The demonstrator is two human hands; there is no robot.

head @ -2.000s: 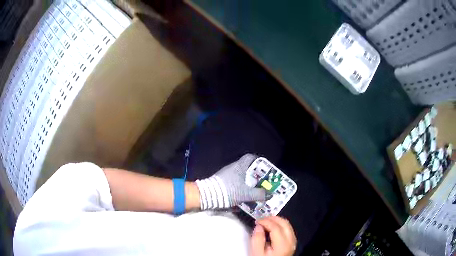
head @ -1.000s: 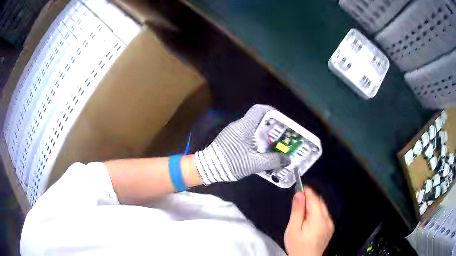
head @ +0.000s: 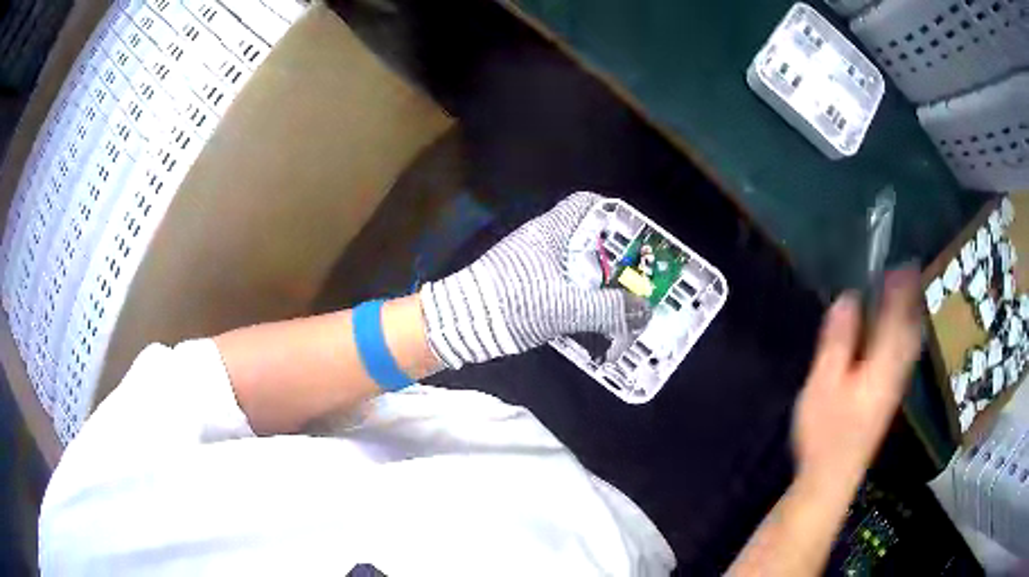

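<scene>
My left hand, in a striped knit glove with a blue wrist band, holds a white housing shell over the dark lap, its open side up. A green circuit board with a yellow block sits in the shell, with red and dark wires beside it. My left thumb lies inside the shell by the board. My bare right hand is blurred at the bench edge, away from the shell. It holds thin silver tweezers, also blurred, pointing up over the bench.
A large carton of slotted white housings stands at left. Another white shell lies on the green bench, by grey-white stacked housings. A shallow cardboard tray of small white-and-black modules is at right. Green boards show at lower right.
My right hand has moved from the shell up and right to the bench edge with the tweezers. My left hand has raised the shell slightly from a second ago, farther from two seconds ago.
</scene>
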